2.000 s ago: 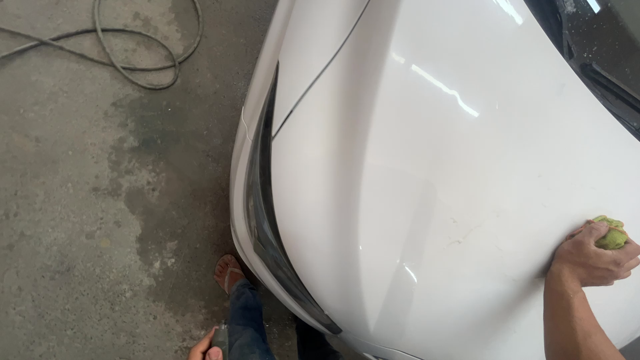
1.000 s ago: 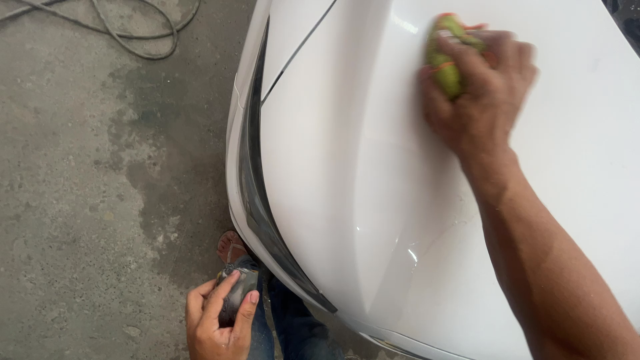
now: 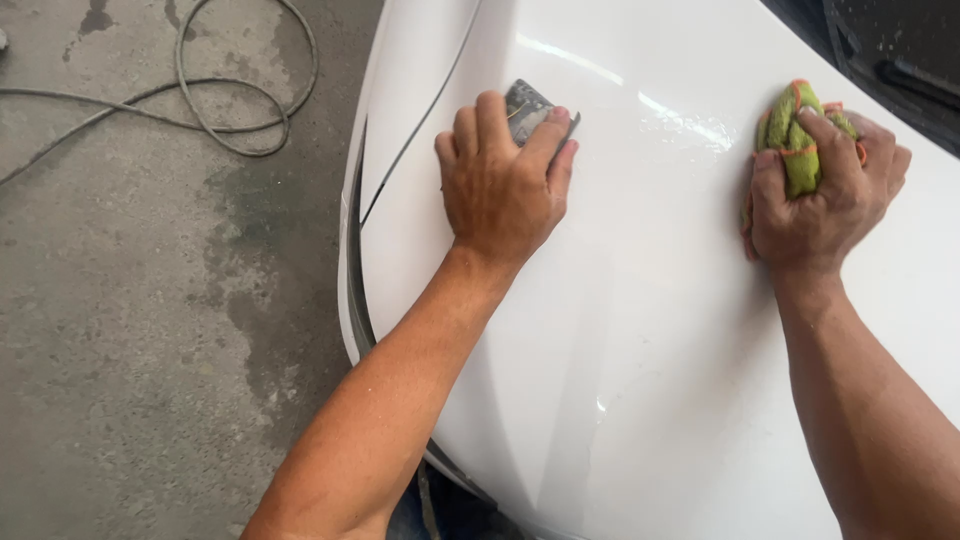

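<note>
My left hand [image 3: 502,180] grips a dark grey, worn flat pad or block [image 3: 531,116], which rests on the white hood of a car [image 3: 637,315] close to a panel seam. What the pad is exactly, I cannot tell. Farther right, my right hand [image 3: 832,187] presses a bunched green cloth with orange edging [image 3: 799,142] on the same hood. Small wet droplets and light reflections show on the paint between the two hands. The fingers partly cover both the pad and the cloth.
A grey hose or cable [image 3: 202,124] lies looped on the stained concrete floor [image 3: 135,315] at the left. The windshield's lower edge with a wiper [image 3: 915,82] is at the upper right. A dark headlight edge [image 3: 358,300] runs down the car's left side.
My left hand, low beside the car a second ago with the grey object, is now up on the hood. My right hand has moved right across the hood with the cloth.
</note>
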